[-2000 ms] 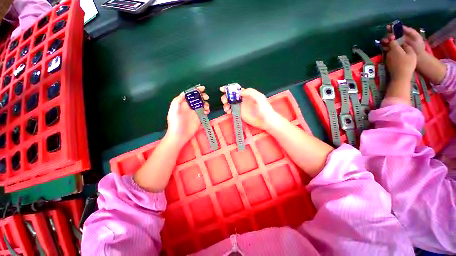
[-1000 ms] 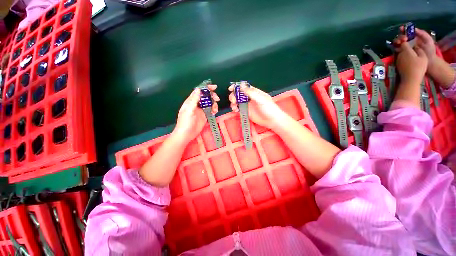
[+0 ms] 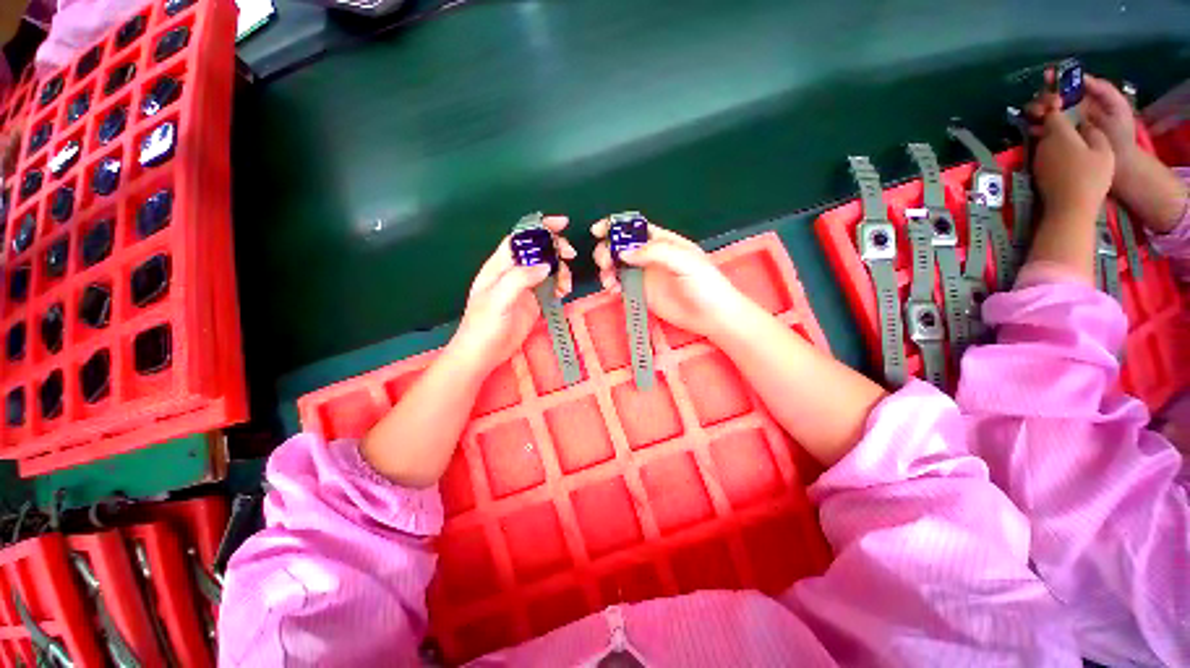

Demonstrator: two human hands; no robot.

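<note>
My left hand (image 3: 493,303) holds a smartwatch (image 3: 531,248) with its lit dark screen facing up and a thumb at the screen's lower edge. Its grey-green strap hangs down toward me. My right hand (image 3: 672,281) holds a second smartwatch (image 3: 629,234), also lit, with the thumb on the lower part of its screen and the strap (image 3: 638,333) hanging down. The two watches are side by side, apart, above the far edge of the empty red tray (image 3: 570,489). The fingers behind both watch cases are partly hidden.
A raised red tray of watch heads (image 3: 196,261) stands at the left, above upright red trays with straps (image 3: 98,600). At the right, a loaded tray (image 3: 848,281) holds strapped watches, and another person's hands (image 3: 1077,150) hold a watch. The green mat (image 3: 431,144) lies beyond.
Both watches have moved slightly right in view since the earliest frame. The right watch's screen has gone from a bright picture to dark with text. My thumbs now lie on the screens.
</note>
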